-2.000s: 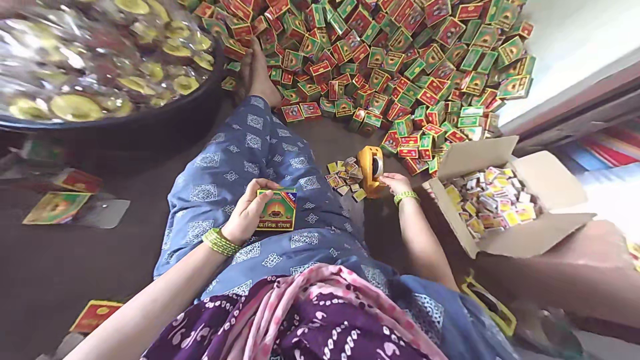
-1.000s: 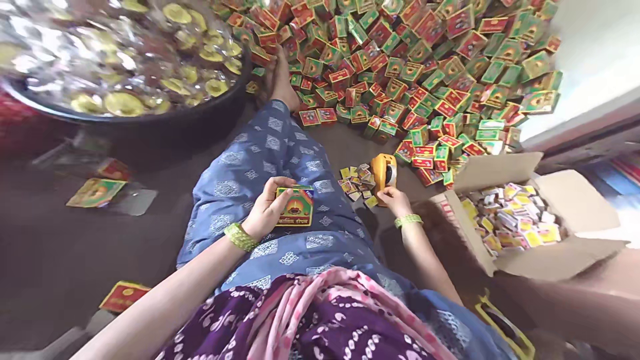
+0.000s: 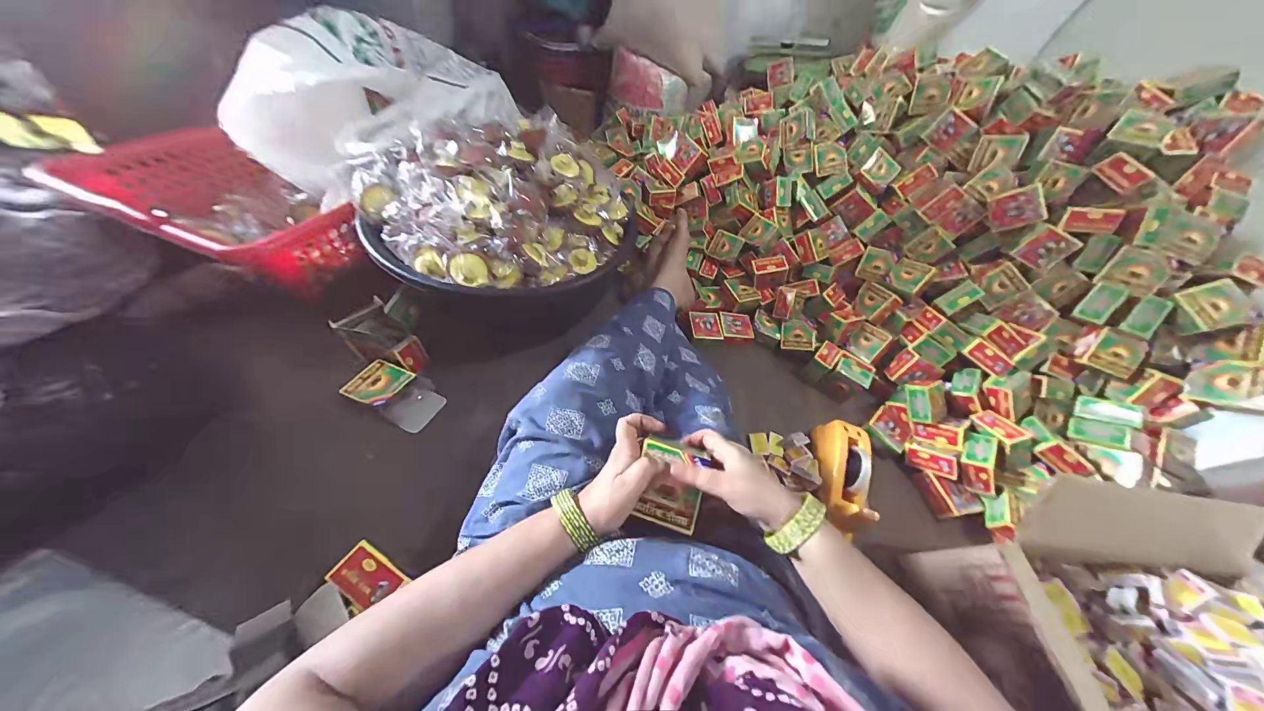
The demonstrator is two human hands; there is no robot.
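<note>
Over my lap, my left hand (image 3: pixel 627 469) and my right hand (image 3: pixel 736 474) both hold one small green and red printed carton (image 3: pixel 669 504), fingers at its upper end. Its far side is hidden. Just right of my right hand, a yellow tape dispenser (image 3: pixel 842 469) stands on the dark floor with a roll of tape in it. Several small matchboxes (image 3: pixel 785 456) lie loose between the dispenser and my leg.
A large heap of printed cartons (image 3: pixel 938 217) covers the upper right. A dark tub (image 3: pixel 494 291) holds plastic-wrapped packets, beside a red basket (image 3: pixel 188 188). An open cardboard box (image 3: pixel 1136 523) of matchboxes stands lower right. Flattened cartons (image 3: pixel 378 382) lie at left.
My right hand has let go of the tape dispenser and moved left to the carton, where both hands now meet. The view has shifted to take in more at the left.
</note>
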